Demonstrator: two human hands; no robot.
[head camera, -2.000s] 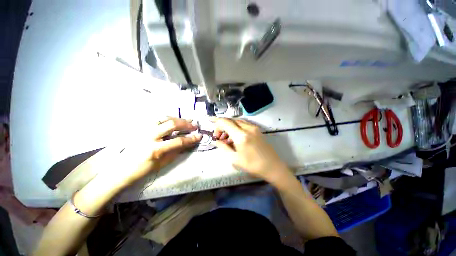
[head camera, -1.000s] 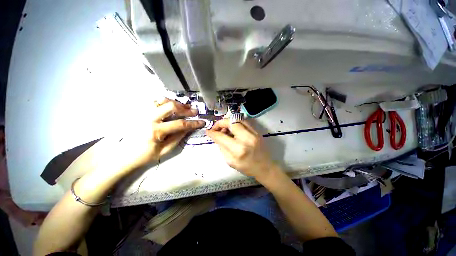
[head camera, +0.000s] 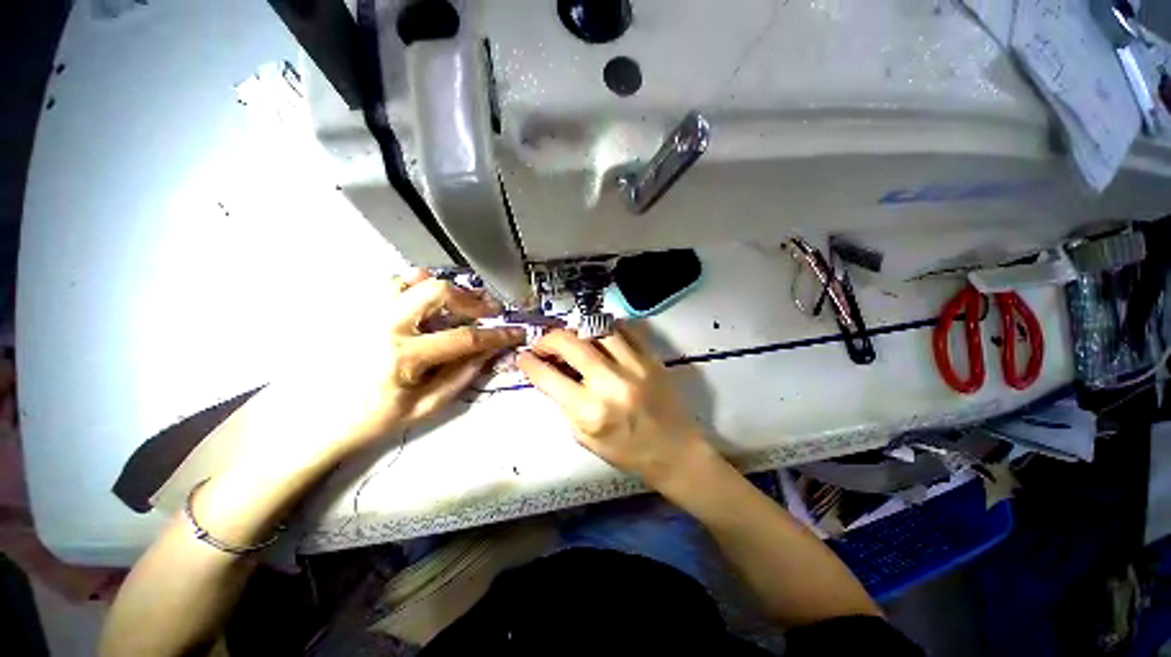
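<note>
My left hand and my right hand meet under the sewing machine head, close to the presser foot area. Both hold a small grey and white piece flat on the table between their fingertips. The fingers cover most of the piece, so its shape cannot be told. A ridged metal knob sits just above my right fingertips. The needle tip is hidden.
A black pad with a teal rim, a slim metal tool, a small dark block and red scissors lie to the right. A beige piece with a dark end lies left. A blue bin is below the right edge.
The view has shifted, so the machine head reaches lower in the picture. My right fingers have closed in beside my left fingertips at the foot. My left hand has moved little.
</note>
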